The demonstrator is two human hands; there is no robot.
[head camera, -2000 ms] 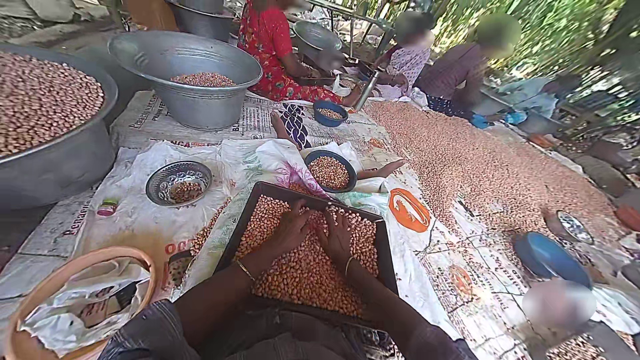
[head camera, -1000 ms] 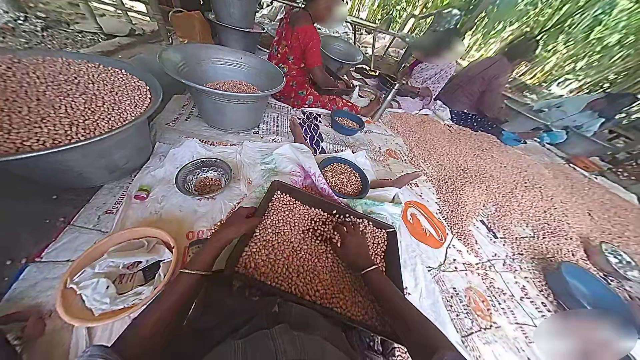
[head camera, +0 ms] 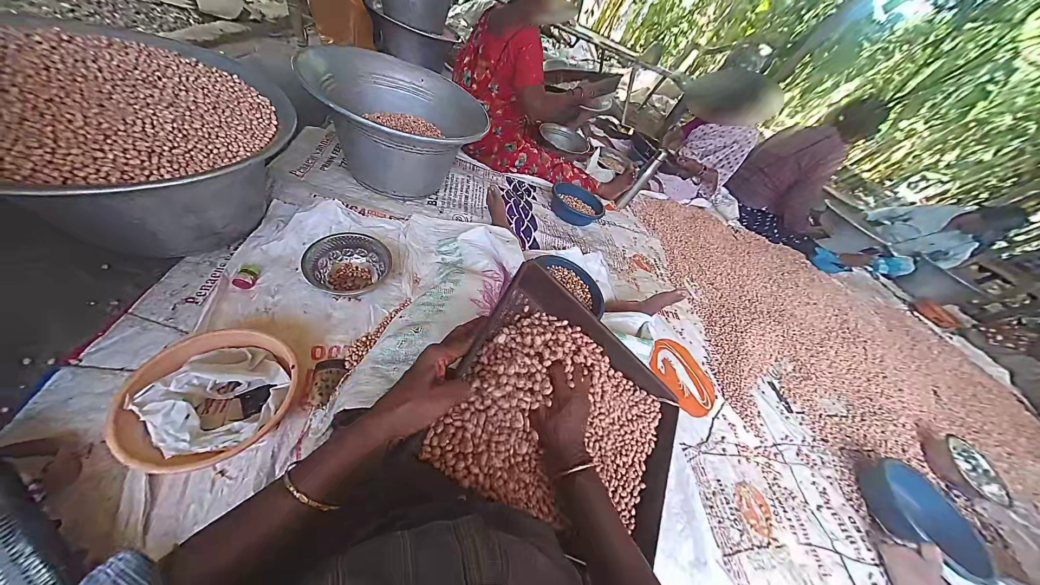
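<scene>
A dark rectangular tray [head camera: 597, 331] lies across my lap, tilted, full of shelled peanuts [head camera: 520, 439]. My left hand [head camera: 435, 382] grips the tray's left side, thumb and fingers at the rim. My right hand [head camera: 565, 414] is sunk in the peanuts near the middle of the tray, fingertips partly hidden among them; whether it holds any cannot be seen. Just beyond the tray's far corner stands a blue bowl [head camera: 597, 296] of peanuts. Left of the tray, a patterned metal bowl [head camera: 347, 264] holds a few peanuts, and an orange-brown plastic basin [head camera: 199, 398] holds a crumpled white bag.
Large metal basins [head camera: 280, 138] [head camera: 390, 97] with peanuts stand at the back left. A broad heap of peanuts [head camera: 812, 325] covers the sheets on the right, by a blue basin [head camera: 926, 512]. Several people sit beyond, one in red [head camera: 520, 97]. A small blue bowl [head camera: 577, 203] stands ahead.
My left hand has come from among the peanuts two seconds ago to the tray's left rim. The tray has turned and tilted, and its peanuts have shifted toward me.
</scene>
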